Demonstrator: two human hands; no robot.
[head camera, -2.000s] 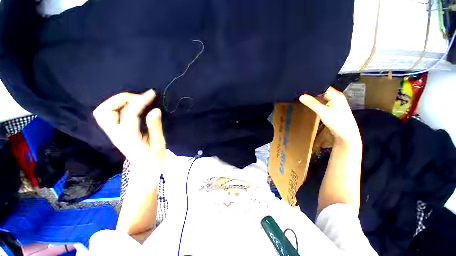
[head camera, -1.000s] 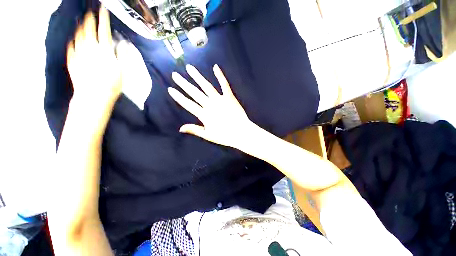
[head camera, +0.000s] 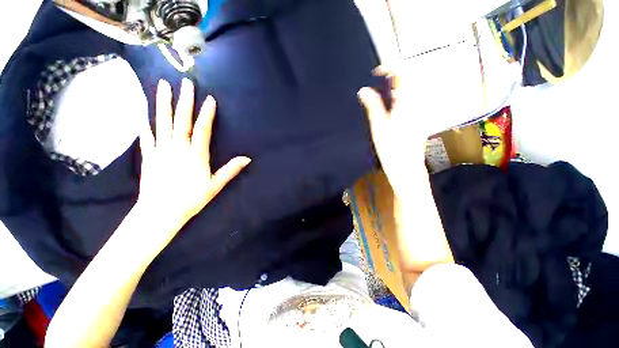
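Note:
A dark navy garment (head camera: 292, 129) lies spread over the white table and hangs over its front edge. On its left is a rounded opening with black-and-white checked fabric (head camera: 46, 102) at its rim; white table shows through. My left hand (head camera: 178, 160) lies flat on the cloth beside the opening, fingers spread, below the presser foot area (head camera: 178, 58). My right hand (head camera: 388, 115) is at the garment's right edge, thumb on top and fingers around the edge, pinching it. The needle tip cannot be made out in the glare.
The machine's ringed dial (head camera: 180, 12) is at the upper left. A cardboard box (head camera: 380, 228) stands below the table edge. A dark garment heap (head camera: 522, 238) lies at lower right, near a red-yellow packet (head camera: 495, 138). A dark green handle (head camera: 351, 338) is on my front.
The garment has shifted and turned, showing the checked rim at left. My left hand has come down from the far left onto the cloth; my right hand has moved from the middle to the right edge.

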